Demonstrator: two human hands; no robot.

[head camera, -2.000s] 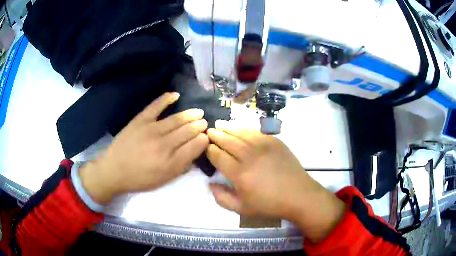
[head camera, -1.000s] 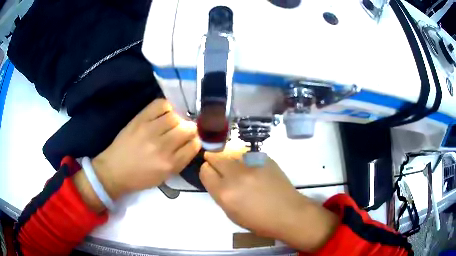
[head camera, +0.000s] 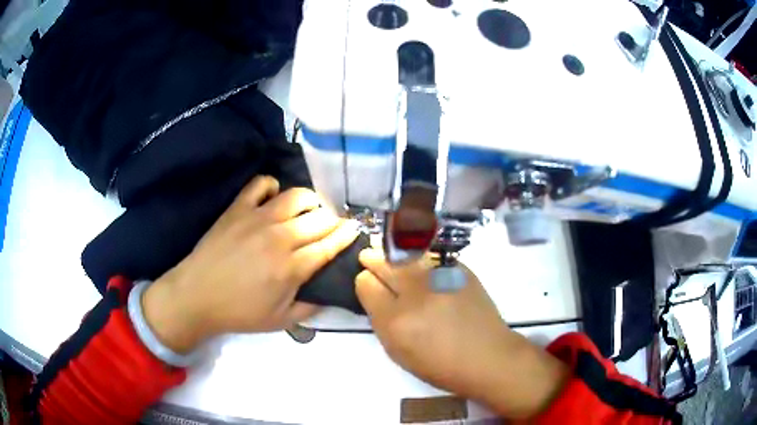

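Note:
A black garment piece (head camera: 191, 162) lies in a large soft heap left of the white sewing machine head (head camera: 531, 91). A pale stitched line crosses it. A smaller black panel (head camera: 339, 282) lies under the fingers by the needle area. My left hand (head camera: 249, 257) presses flat on the cloth, fingertips close to the presser foot. My right hand (head camera: 432, 319) pinches the panel's right edge, its fingers partly hidden by the red-ended guard (head camera: 415, 228). The needle is hidden.
Two grey-capped knobs, the lower (head camera: 448, 278) and the higher (head camera: 528, 224), stick out from the head. A black flap (head camera: 614, 290) hangs to the right. A brown patch (head camera: 433, 409) is on the front edge. Thin dark-framed items (head camera: 689, 332) lie at far right.
Compared with one second ago, the machine head appears further right and lower in view. More of the black panel shows between my hands. Both hands remain at the cloth.

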